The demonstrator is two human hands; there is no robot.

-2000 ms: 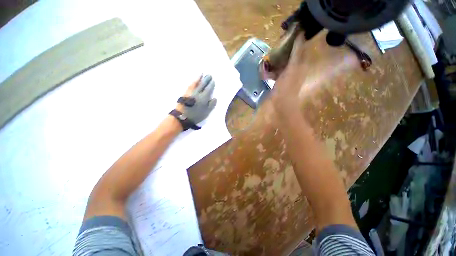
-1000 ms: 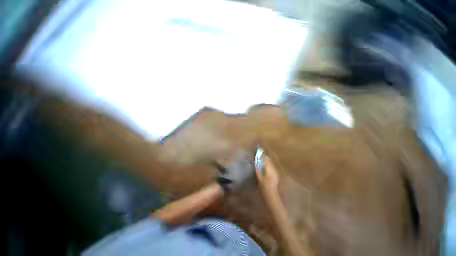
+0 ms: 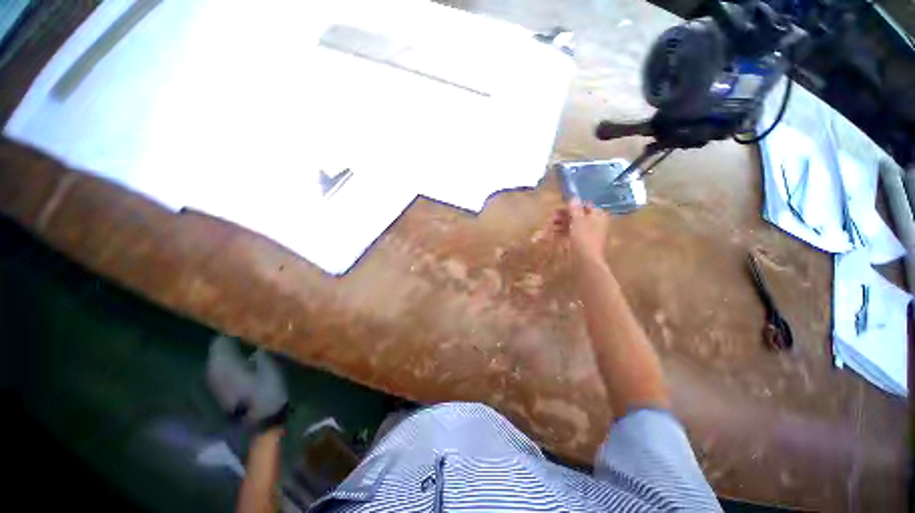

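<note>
The cutting machine (image 3: pixel 692 85) stands upright on the table, its base plate (image 3: pixel 602 188) flat on the wood, just right of the fabric lay's cut edge. My right hand (image 3: pixel 582 225), bare, is at the plate's near edge; its fingertips are small and its grip is unclear. My left hand (image 3: pixel 246 381), in a grey glove with a dark wrist strap, is beyond the table's near edge, over the floor. It is blurred, with fingers apart and nothing seen in it. The white fabric lay (image 3: pixel 251 150) covers the table's left part, with a metal clip (image 3: pixel 336 180) on it.
Long flat bars (image 3: pixel 401 60) lie on the lay. Dark scissors (image 3: pixel 771 306) lie on the wooden table (image 3: pixel 482 321) at the right. White cut piece stacks (image 3: pixel 868 321) are at the far right. Pale scraps (image 3: pixel 219 457) are below the table's near edge.
The view has shifted and shows more table. My left hand has gone from the lay to beyond the table edge. My right hand has left the machine handle and is down at the base plate.
</note>
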